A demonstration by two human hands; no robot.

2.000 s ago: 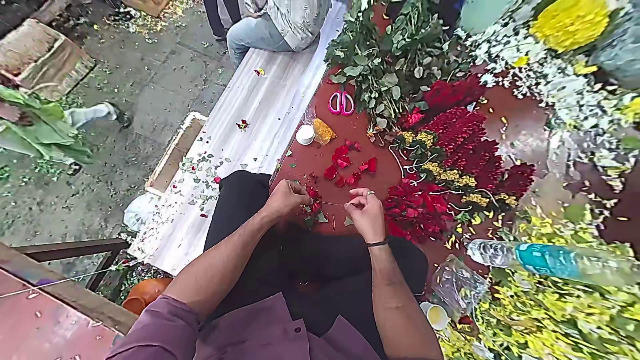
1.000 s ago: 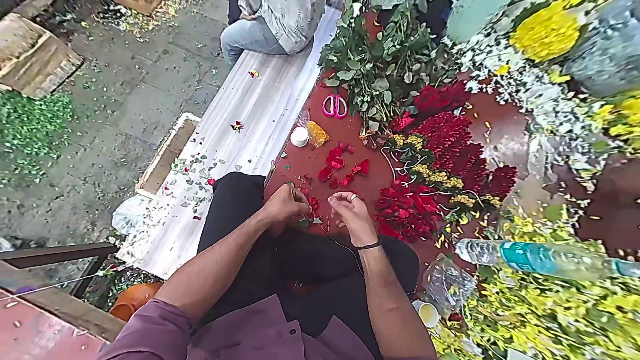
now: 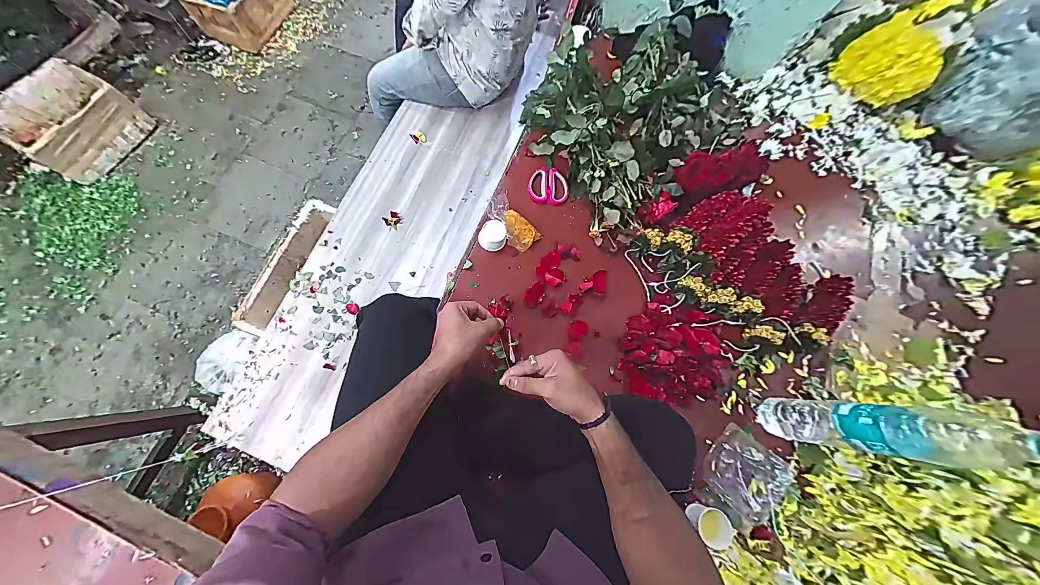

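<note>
My left hand [image 3: 465, 331] pinches one end of a thin thread [image 3: 509, 349], close to a small red flower piece [image 3: 499, 308]. Lower and to the right, my right hand [image 3: 559, 383], with a ring and a dark wristband, pinches the thread between thumb and finger. Loose red petals [image 3: 554, 276] lie on the reddish surface just beyond my hands. A pile of red petals [image 3: 673, 353] is to the right of them, beside red garlands [image 3: 731, 236] with yellow flower bands [image 3: 719, 294] and white strings. What exactly is on the thread is too small to tell.
Pink-handled scissors [image 3: 548, 186], a white round container [image 3: 492, 235] and an orange packet [image 3: 521, 231] lie ahead, near leafy stems [image 3: 626, 122]. At right are a plastic bottle [image 3: 886, 431], a cup [image 3: 711, 526] and yellow flowers [image 3: 918, 512]. A seated person [image 3: 463, 57] is on the white plank [image 3: 431, 179].
My right hand was raised a little with its fingers apart one second ago; now its thumb and finger are together, lower than my left hand. A passer-by at the left edge has left the view.
</note>
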